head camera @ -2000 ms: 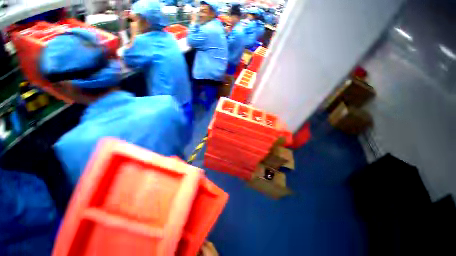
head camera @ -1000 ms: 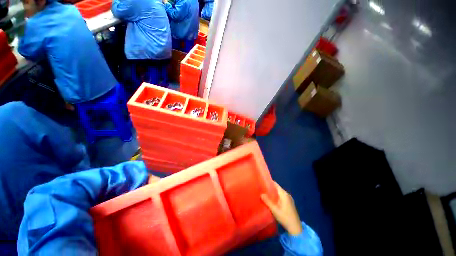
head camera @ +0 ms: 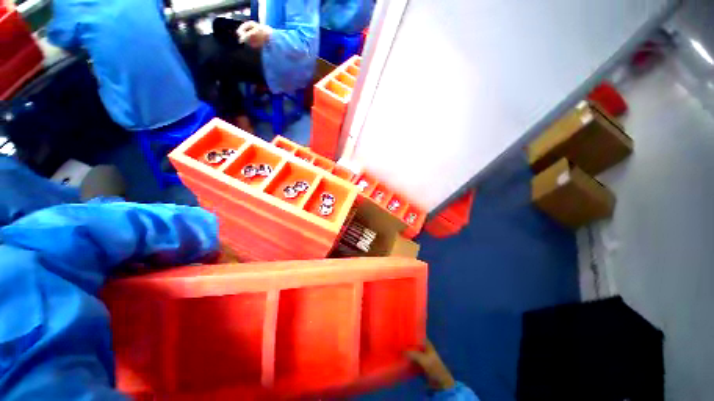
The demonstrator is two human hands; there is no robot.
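Note:
An empty red compartment tray [head camera: 317, 333] is held tilted in front of me, its pockets facing me. My right hand [head camera: 432, 366] grips its right end near the lower corner. My left hand is almost wholly hidden behind the tray's upper left edge; only the blue sleeve and a sliver of skin [head camera: 227, 252] show. Just beyond stands a tray stack [head camera: 258, 223]; the top tray has small shiny metal parts [head camera: 296, 189] in its pockets.
An open cardboard carton [head camera: 376, 235] and more filled red trays [head camera: 391, 202] stand behind the stack. A pale pillar [head camera: 470, 86] rises beyond. Workers in blue smocks [head camera: 129, 63] sit at the left. Closed cartons [head camera: 575, 192] and a black object [head camera: 591, 352] are at the right.
The held tray has turned from a slant to nearly level and moved slightly left and lower. The stack's top shows more from above. A worker's hand has come into view.

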